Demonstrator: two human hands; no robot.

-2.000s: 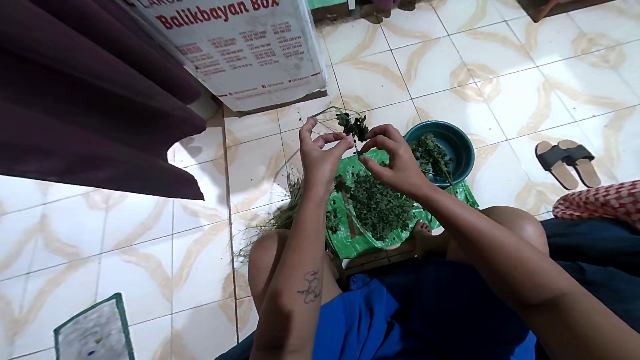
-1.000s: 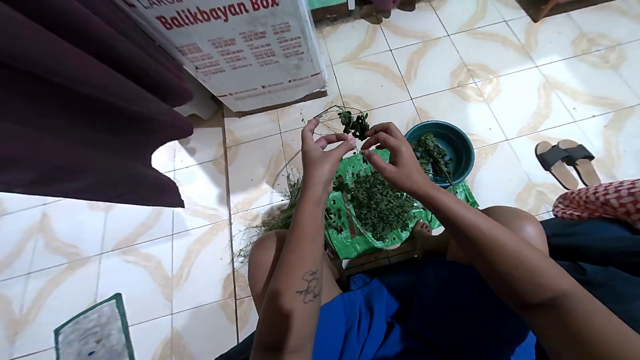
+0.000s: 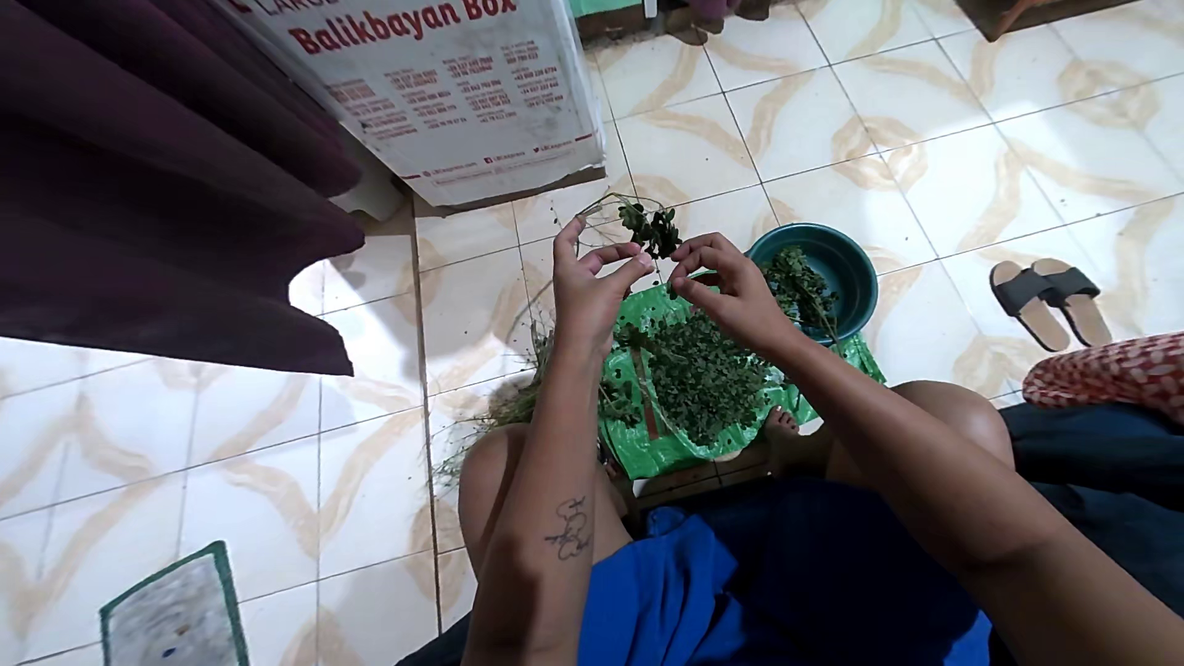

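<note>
My left hand [image 3: 599, 277] grips a thin stem of a leafy green sprig [image 3: 649, 228] between thumb and fingers. Close on its right is my right hand [image 3: 726, 282], its thumb and fingertips bent at the sprig's leaves; whether they pinch a leaf is too small to tell. Beneath both hands, a heap of small green leaves [image 3: 708, 375] lies on a green plastic sheet [image 3: 638, 453]. Thin stems [image 3: 518, 398] are piled beside the sheet's left edge, partly behind my left forearm. A round teal basin [image 3: 865, 277] at the right holds leafy stems [image 3: 797, 282].
A white printed cardboard box [image 3: 481, 102] stands beyond my hands, with a dark purple curtain [image 3: 166, 203] at the left. Black slides [image 3: 1050, 301] lie on the tiled floor at the right, near red patterned cloth [image 3: 1110, 375]. A green-edged mat [image 3: 176, 610] is at lower left.
The purple curtain's lower edge has shifted left since the first frame. Both hands stay in nearly the same place with the sprig, and only the right fingers have moved slightly.
</note>
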